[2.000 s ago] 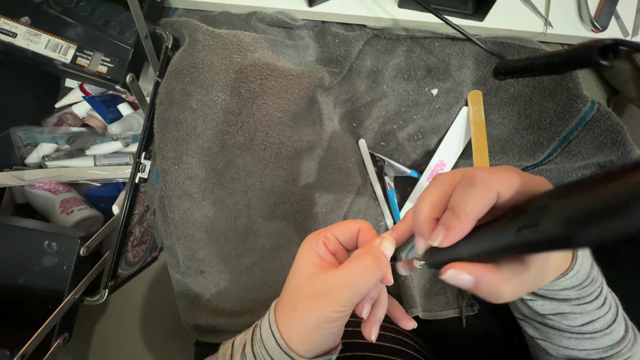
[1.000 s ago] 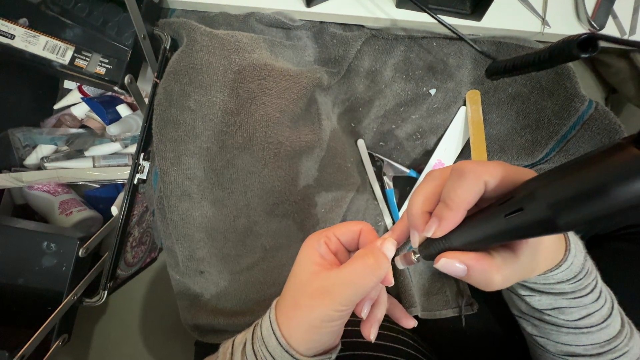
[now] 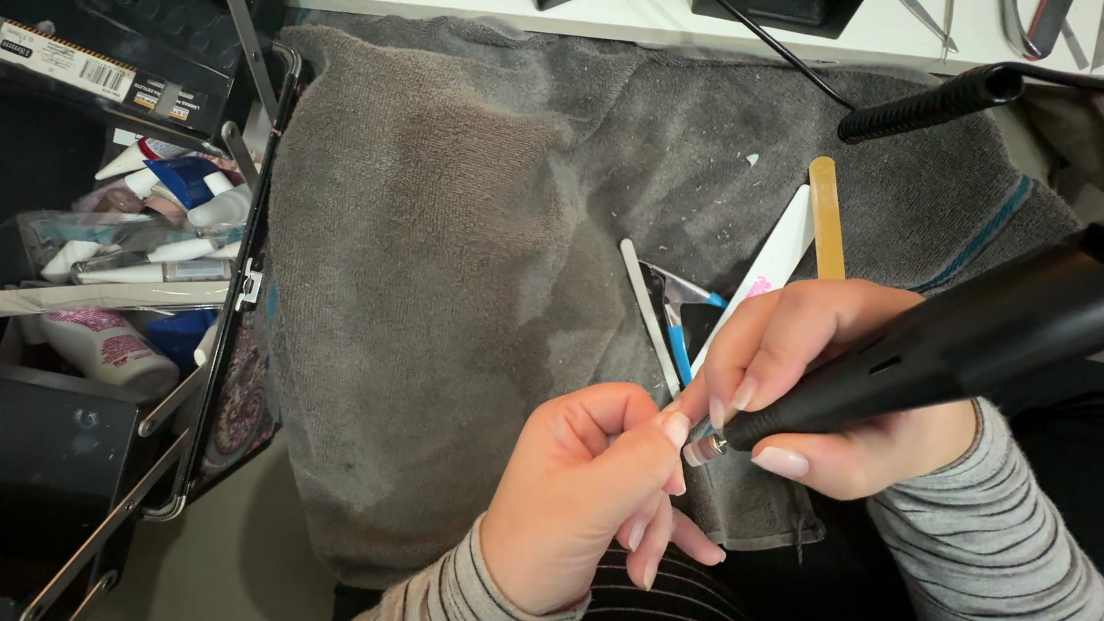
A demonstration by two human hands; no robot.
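Note:
My right hand point(image 3: 828, 388) grips a black handheld nail drill point(image 3: 914, 345), which slants down to the left. Its metal tip with a pale, cylindrical bit point(image 3: 705, 450) is close beside the fingertips of my left hand point(image 3: 595, 483); whether it touches a nail cannot be told. My left thumb presses against the index finger, with the other fingers spread below. Just above both hands, a white nail file point(image 3: 776, 241), a yellow file point(image 3: 826, 216), a narrow white stick point(image 3: 647, 310) and a blue-and-metal tool point(image 3: 679, 345) lie on the grey towel point(image 3: 431, 302), partly hidden.
An open black case point(image 3: 228, 345) on the left holds bottles, tubes and packets. A coiled black cable point(image 3: 931, 103) hangs over the towel at upper right. Metal tools point(image 3: 1039, 26) lie on the white tabletop point(image 3: 647, 21) along the top edge. Small chips and dust dot the towel.
The rear of the nail drill has swung upward in view while its tip stays by my left fingertips. My left hand has kept nearly the same pose.

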